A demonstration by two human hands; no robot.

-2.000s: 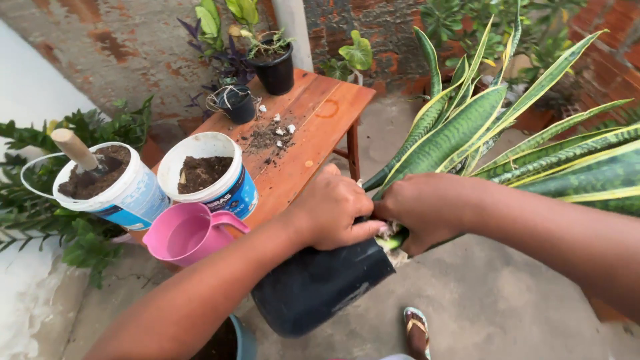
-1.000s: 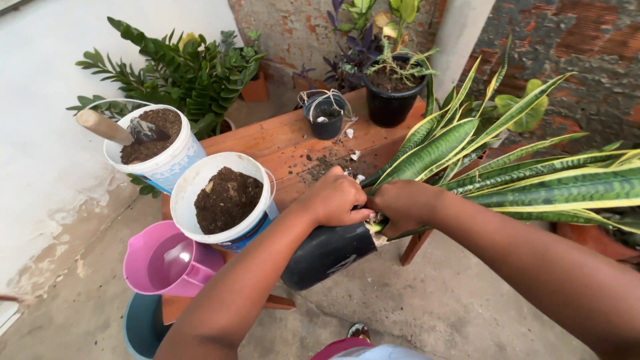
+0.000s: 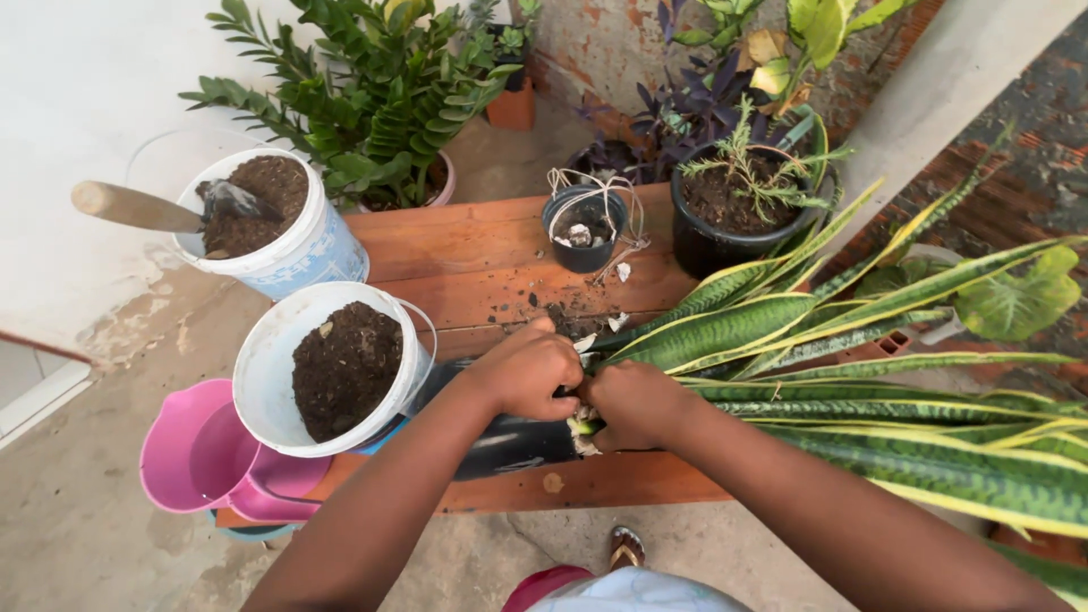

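Observation:
A snake plant [image 3: 731, 331] with yellow-edged leaves lies on its side, its leaves spreading to the right. Its black pot [image 3: 518, 446] rests tipped over on the wooden bench, the mouth facing right. My left hand [image 3: 531, 370] is closed at the pot's rim, fingers curled; what lies inside them is hidden. Right beside it, my right hand [image 3: 633, 404] is closed around the base of the snake plant's leaves, near the pot's mouth. Pale, dry bits and a yellow-green piece show just below and between the hands.
On the wooden bench [image 3: 476, 246] are two white buckets of soil [image 3: 255, 382] [image 3: 314, 246], one with a wooden-handled trowel [image 3: 140, 206], a small black pot with string [image 3: 582, 246] and a larger potted plant [image 3: 722, 246]. A pink jug [image 3: 191, 450] is at left. Loose soil lies scattered.
The black pot, held off the bench's edge two seconds ago, now lies on the bench. Both hands have stayed at its mouth and the leaf bases. The view has shifted.

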